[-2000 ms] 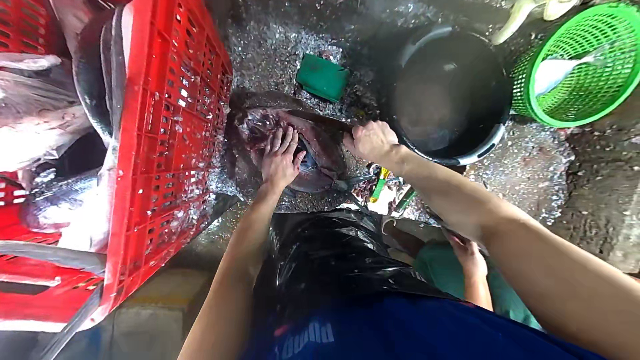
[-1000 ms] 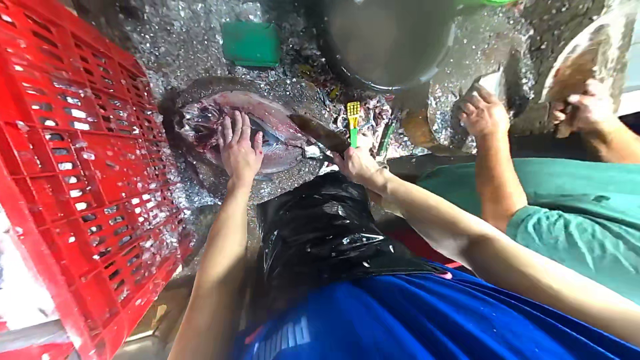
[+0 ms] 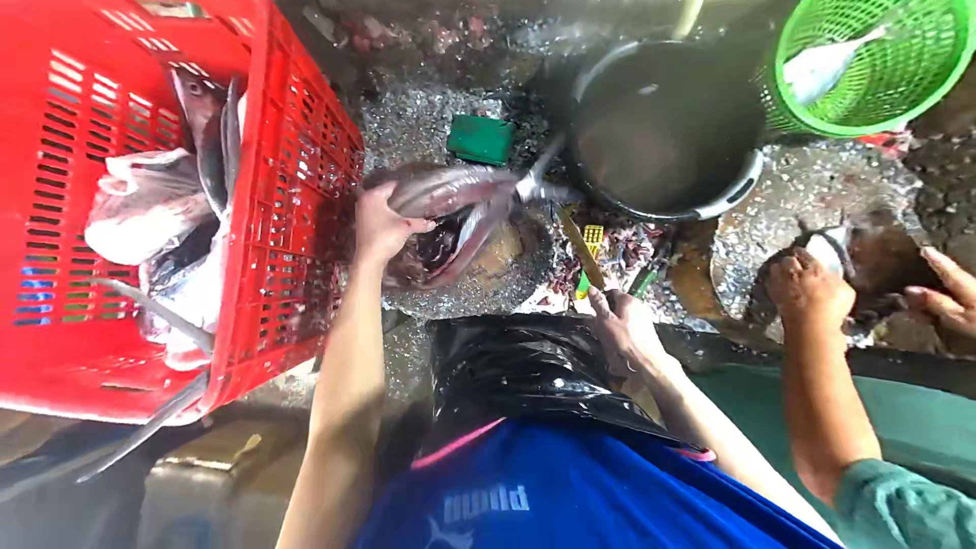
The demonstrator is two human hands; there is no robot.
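A large fish (image 3: 457, 194), slit along its belly, is lifted partly off a round chopping block (image 3: 499, 263). My left hand (image 3: 385, 226) grips it at the left end, thumb inside the opening; its tail, blurred, points right toward the black tub. My right hand (image 3: 627, 324) holds a knife (image 3: 581, 248) by its dark handle, the blade pointing up and left, apart from the fish. Beside the blade lie a yellow-and-green scaler or brush (image 3: 591, 240) and fish scraps (image 3: 631, 248).
A red plastic crate (image 3: 263, 229) of large fish stands at left. Beyond the block are a green block-shaped object (image 3: 480, 139) and a black tub of murky water (image 3: 663, 130). A green basket (image 3: 877, 69) holds a fish. At right, a co-worker's hands (image 3: 812, 290) handle a fish on another block (image 3: 808, 206).
The fish lay flat and spread on the block before; now its body is raised and folded. My right hand with the knife is now away from the fish. The view has shifted.
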